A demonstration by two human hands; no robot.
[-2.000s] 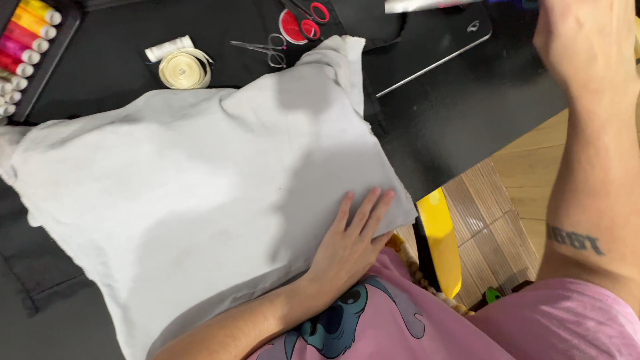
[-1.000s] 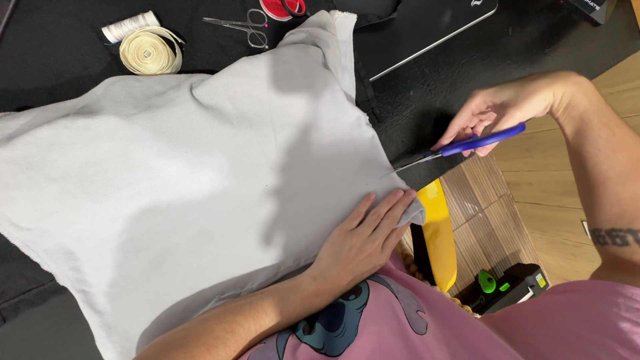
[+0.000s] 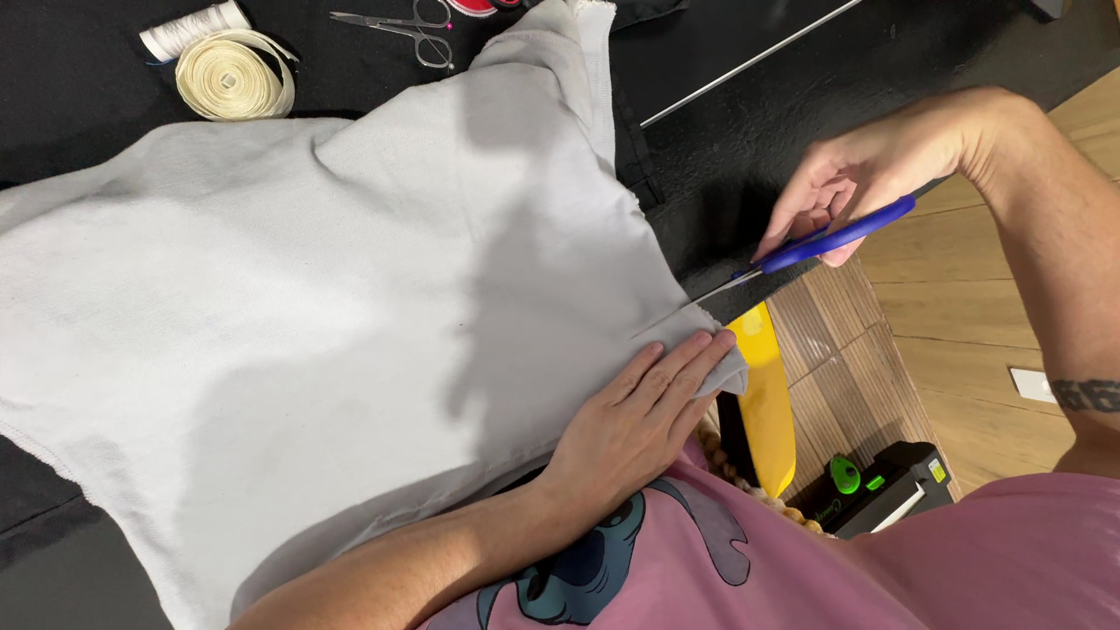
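Observation:
Pale grey fabric (image 3: pixel 367 289) lies spread over the black table, its right edge running down to a folded corner. My left hand (image 3: pixel 630 411) rests flat on that corner, fingers slightly apart, pressing the cloth. Scissors with blue handles (image 3: pixel 840 241) are held in my right hand (image 3: pixel 853 179) beyond the table's edge. One blade lies over the fabric, just above my left fingertips; whether the other blade is beneath the cloth cannot be seen.
A white thread spool (image 3: pixel 194 31), a cream tape roll (image 3: pixel 232 77) and small metal scissors (image 3: pixel 402 31) lie past the fabric. At the right are a yellow object (image 3: pixel 766 402), a black device with green parts (image 3: pixel 884 490) and the wooden floor (image 3: pixel 971 324).
My right hand has come down from the upper right to the fabric's right edge with the blue-handled scissors. My left hand stays on the cloth near the corner.

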